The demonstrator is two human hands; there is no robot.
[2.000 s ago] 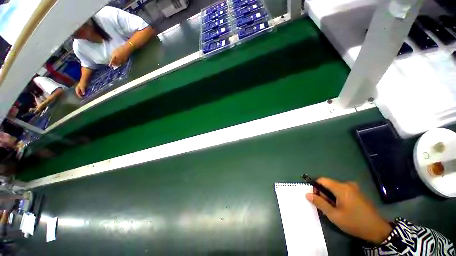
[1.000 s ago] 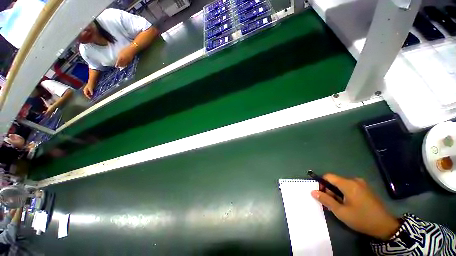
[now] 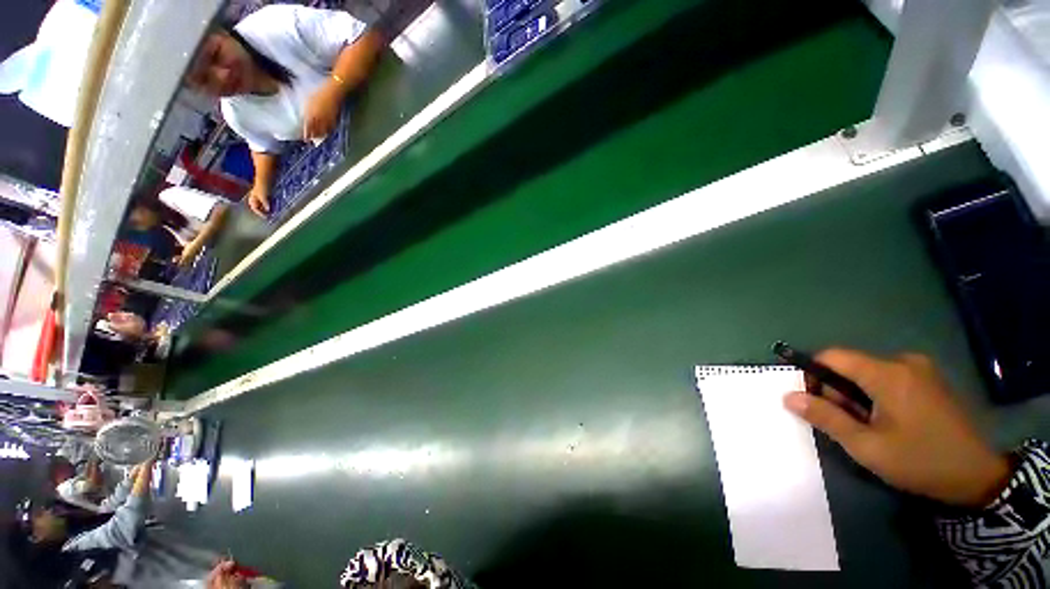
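Observation:
A white sticker sheet point(image 3: 769, 477) with a row of tiny dark dots along its top edge lies on the dark green bench mat. My right hand point(image 3: 904, 423) holds dark tweezers point(image 3: 831, 377) at the sheet's upper right corner, the thumb over the sheet's right edge. The tweezers' tip points up and left, past the top edge. Of my left arm only a black and white patterned sleeve point(image 3: 403, 564) shows at the bottom edge; the left hand cannot be made out.
A glossy dark device point(image 3: 993, 288) lies at right. A white rail point(image 3: 553, 255) separates the mat from the green conveyor point(image 3: 645, 138). Beyond it a person point(image 3: 302, 71) works over a tray of blue phone bodies point(image 3: 309, 173). White paper pieces point(image 3: 242, 484) lie at far left.
The view has swung left, so bench things sit further right. The sheet's lower end and a patterned sleeve at the bottom now show. My right hand still holds the tweezers by the sheet.

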